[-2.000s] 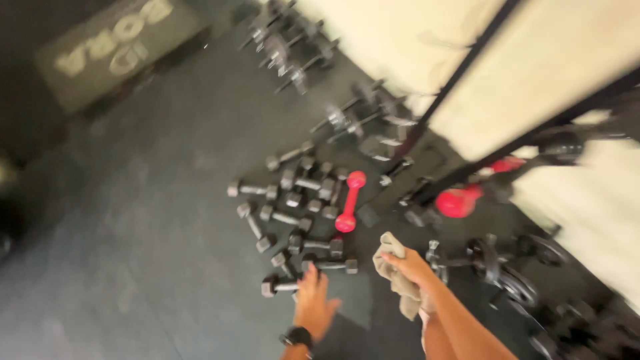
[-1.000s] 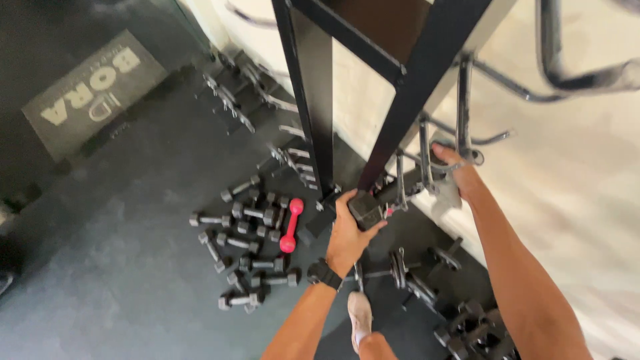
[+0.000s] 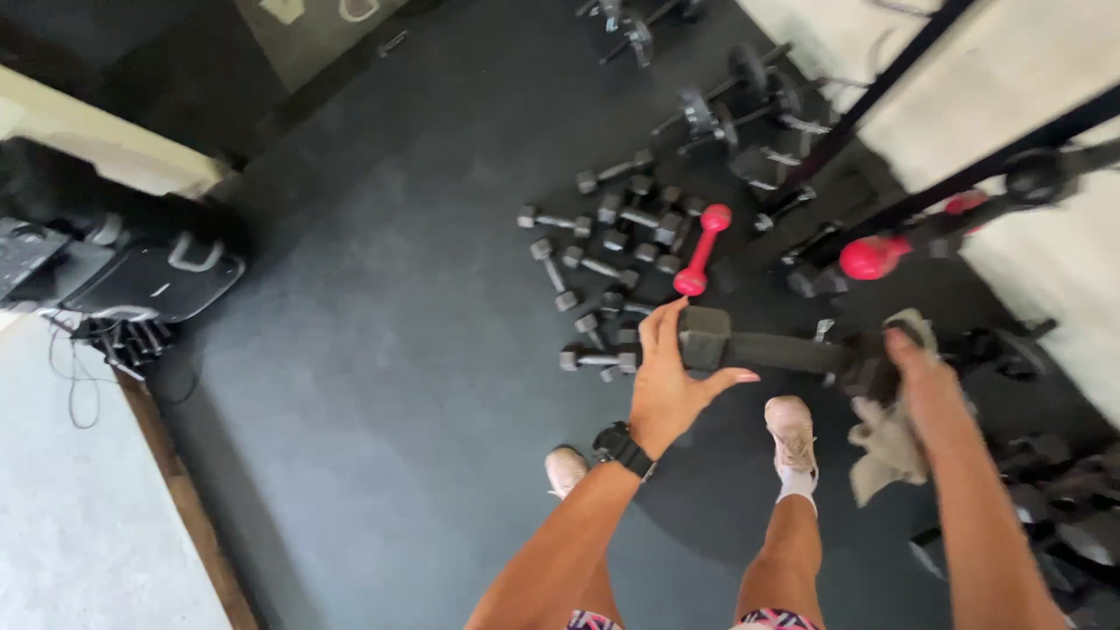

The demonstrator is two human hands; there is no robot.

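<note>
A dark hex dumbbell (image 3: 779, 352) is held up level above the floor, between my two hands. My left hand (image 3: 672, 381), with a black watch at the wrist, lies against its left head, thumb and fingers spread. At the other end, my right hand (image 3: 919, 367) holds a beige cloth (image 3: 885, 446) against the right head, which is blurred and partly hidden. Beyond my left hand, a red dumbbell (image 3: 703, 251) and several hex dumbbells (image 3: 646, 217) lie on the floor.
Black rack uprights (image 3: 875, 92) stand at the upper right, with another red dumbbell (image 3: 871, 256) on the rack. Metal handles and weight plates (image 3: 700, 114) lie near the wall. More weights (image 3: 1072, 499) are at the lower right, a black speaker (image 3: 166, 276) at the left.
A second ago my hands were at the rack, the left on a dumbbell head. Now a dumbbell is between both hands, away from the hooks. The view has swung left.
</note>
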